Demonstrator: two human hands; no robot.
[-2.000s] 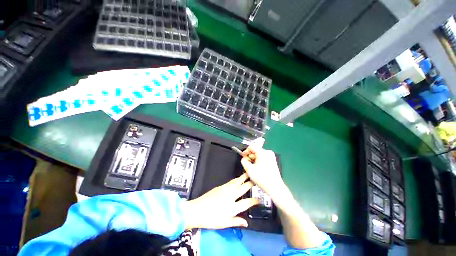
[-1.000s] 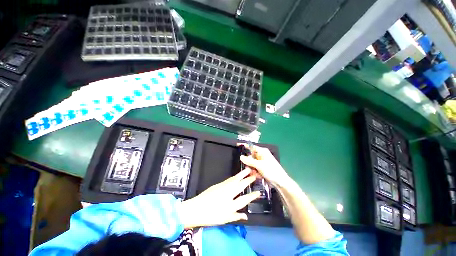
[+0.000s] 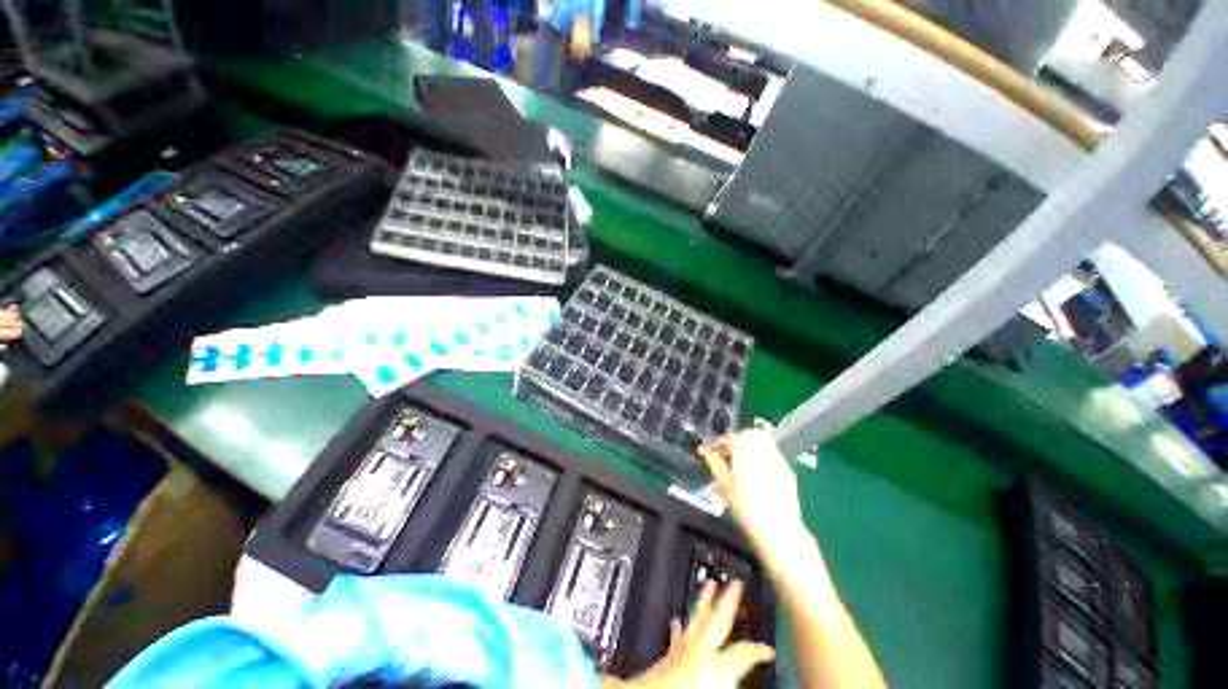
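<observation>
A black foam tray (image 3: pixel 445 532) holds open-backed phones side by side in four slots; the third slot's phone (image 3: pixel 594 572) shows a pale printed battery area. My left hand (image 3: pixel 700 653) has its fingers spread over the lower part of the phone (image 3: pixel 710 572) in the rightmost slot. My right hand (image 3: pixel 758 478) is at the near right corner of the clear blister tray (image 3: pixel 633 357), fingertips close together; whether it holds a tool or part is not clear. The blister tray has many small pockets with dark parts.
Sticker sheets (image 3: pixel 377 339) with blue shapes lie fanned behind the foam tray. Another blister tray (image 3: pixel 478 213) is behind them. More foam trays with phones stand left (image 3: pixel 202 236) and right (image 3: pixel 1077 586). A grey post (image 3: pixel 943 323) rises near my right hand.
The view has tilted up. The third slot, bare before, now holds a phone. My right hand has moved away from the rightmost slot to the blister tray's corner; my left hand stays at that slot.
</observation>
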